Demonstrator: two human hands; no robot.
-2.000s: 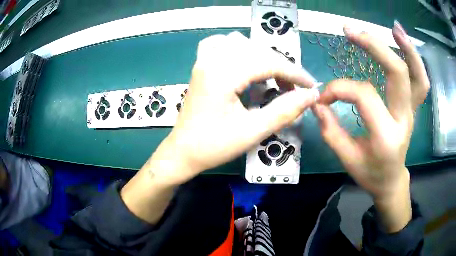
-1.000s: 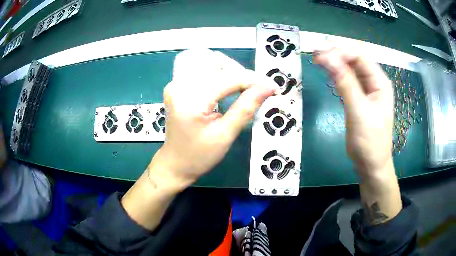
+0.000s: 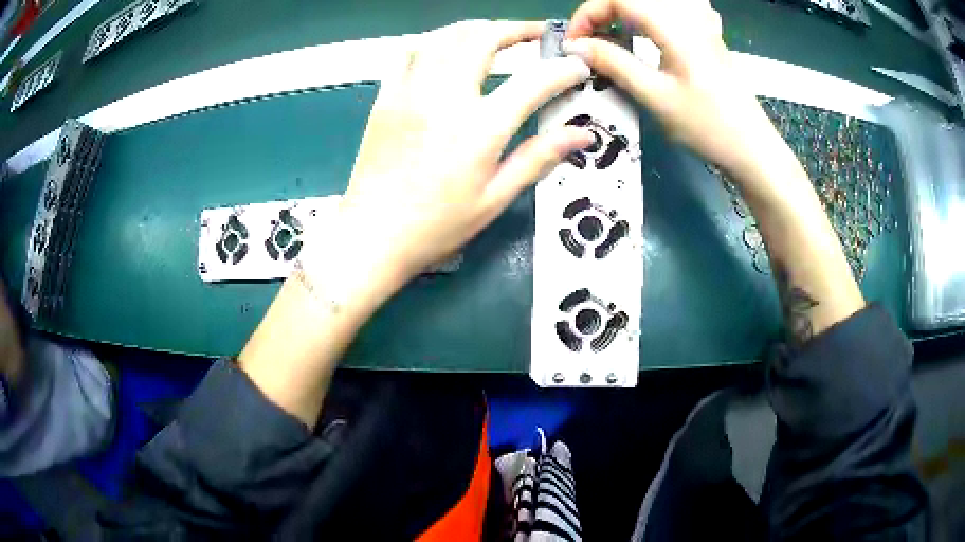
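A pale four-hole metal panel (image 3: 588, 270) stands lengthwise in front of me, with black fan-like cutouts. My left hand (image 3: 434, 159) lies over its upper left side, thumb on the second cutout from the far end and fingertips near the far end. My right hand (image 3: 667, 69) is at the far end, its thumb and finger close to the left fingertips. Whether a ring is between the fingers cannot be seen. The far cutout is mostly hidden by my hands. A second panel (image 3: 257, 246) lies crosswise at the left, partly under my left forearm.
A loose pile of wire rings (image 3: 836, 185) lies right of my right forearm. A clear plastic tray or bag (image 3: 940, 212) is at the right edge. A panel stack (image 3: 58, 217) stands far left. More panels (image 3: 132, 26) lie beyond the white stripe (image 3: 317, 72). Another person's sleeve (image 3: 53, 408) shows lower left.
My right hand has moved from the right side to the panel's far end. My left hand has moved up and forward, fingers more spread. The view has shifted slightly.
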